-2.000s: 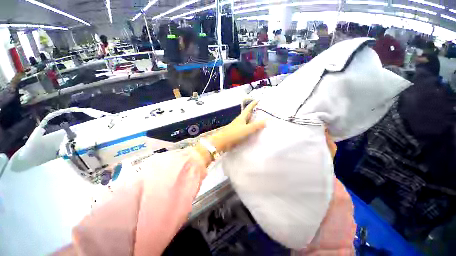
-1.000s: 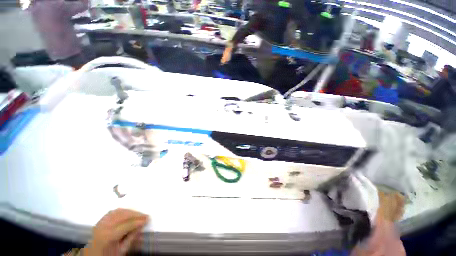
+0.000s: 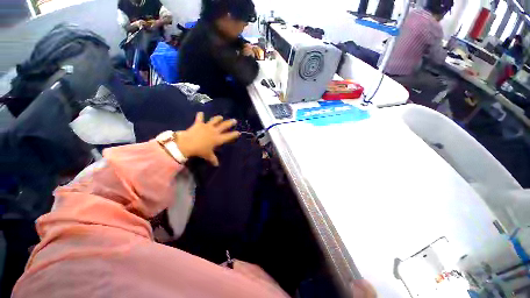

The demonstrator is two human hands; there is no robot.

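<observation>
My left hand (image 3: 209,138), with a white band at the wrist, is palm down over dark garment cloth (image 3: 226,195), left of the table edge. Its fingers are spread and hold nothing. Whether it touches the cloth is unclear. Light grey cloth (image 3: 103,126) lies among the dark heap further left, and a pale piece (image 3: 183,204) shows under my left sleeve. A bit of my right hand (image 3: 363,288) shows at the bottom by the table edge, blurred and cut off. What it holds is hidden.
The white table (image 3: 372,174) has a marked strip along its edge. The machine needle area (image 3: 488,273) is at lower right. A neighbouring machine (image 3: 308,67), red tray (image 3: 343,89) and blue sheet (image 3: 331,113) stand ahead. A person in black (image 3: 215,58) sits close by.
The view has swung left to the dark heap. My left hand has moved from the table's front edge onto it, fingers spread. The right hand is mostly out of view.
</observation>
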